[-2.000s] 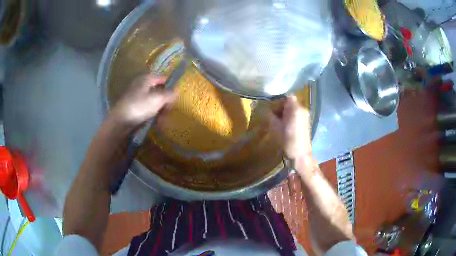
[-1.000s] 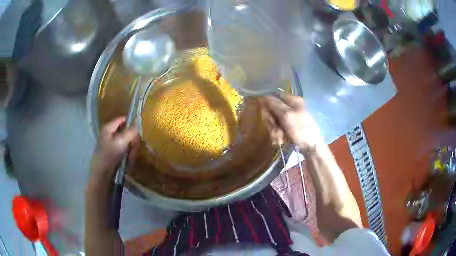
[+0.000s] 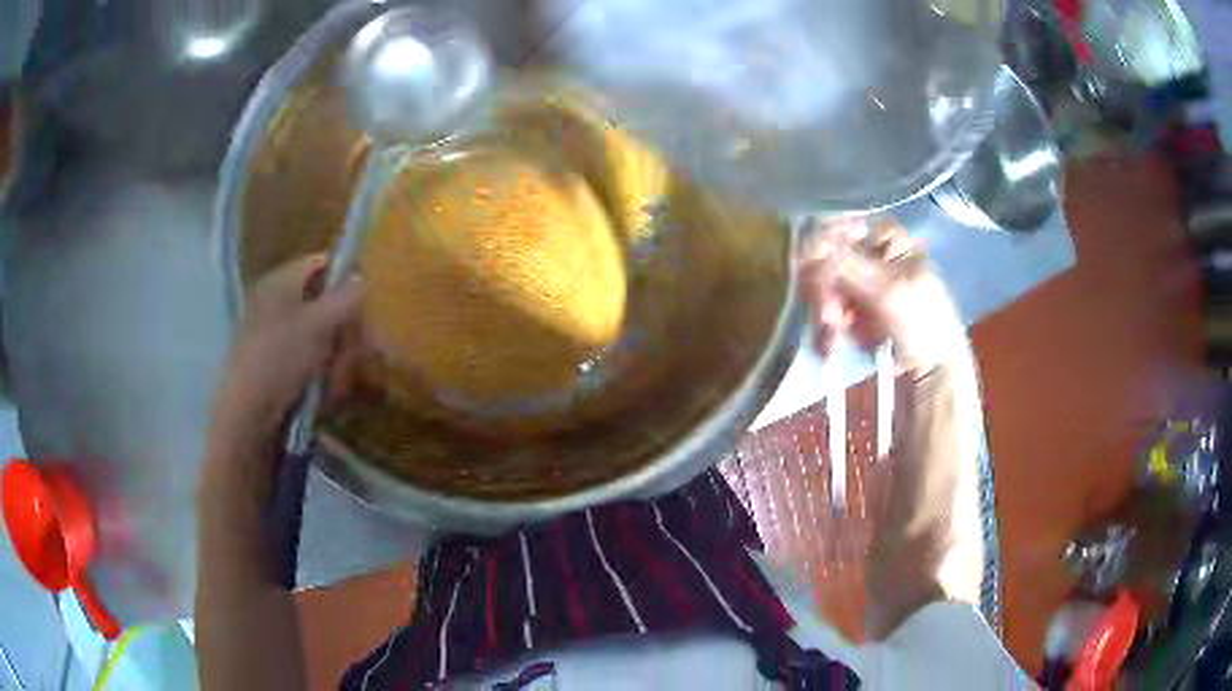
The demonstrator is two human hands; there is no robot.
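Note:
A wide steel mixing bowl (image 3: 446, 510), stained orange inside, lies in front of me. In it sits a smooth mound of orange-yellow grain (image 3: 493, 263); a smaller piece lies behind it. My left hand (image 3: 300, 304) is closed around the handle of a ladle (image 3: 416, 70), its round cup up at the bowl's far left. My right hand (image 3: 865, 286) is at the bowl's right rim, gripping the near edge of a large, blurred mesh sieve (image 3: 757, 95), which is held above the bowl's far right. Thin handle wires show below my right hand.
A steel pot (image 3: 1020, 169) stands at the right, partly behind the sieve. A red plastic scoop (image 3: 47, 524) is at the lower left. Another red item (image 3: 1108, 641) is at the lower right. A striped apron (image 3: 581, 581) is at the bowl's near rim.
My right hand and the sieve have moved right, away from above the mound. The ladle stays upright in my left hand, after being lower two seconds ago. More of the mound shows.

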